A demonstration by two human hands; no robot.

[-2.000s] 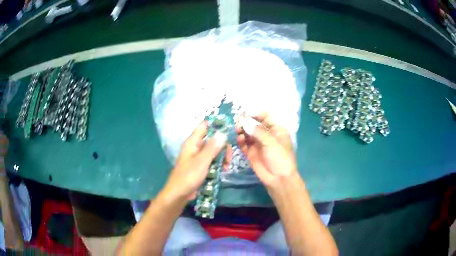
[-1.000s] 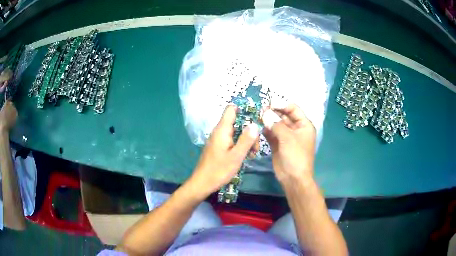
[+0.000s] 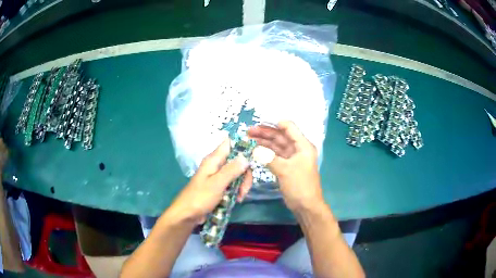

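Note:
My left hand holds a PCB panel strip that slants up from the bench's near edge to the white heap. My right hand is at the strip's upper part, with a pale covering on the thumb and the other fingers bent; whether it pinches a part is too small to tell. The heap of small white plastic parts lies on an opened clear plastic bag, overexposed in the middle. Loose small parts show around the strip's upper end.
PCB strips are piled at left and at right on the green bench. Small black parts lie at left. Below the edge are a red stool and a cardboard box. Another person's arm shows at far left.
The view has shifted, so the bench contents sit further left and lower than one second ago. The right fingers have spread a little from the strip. My left hand still holds the strip.

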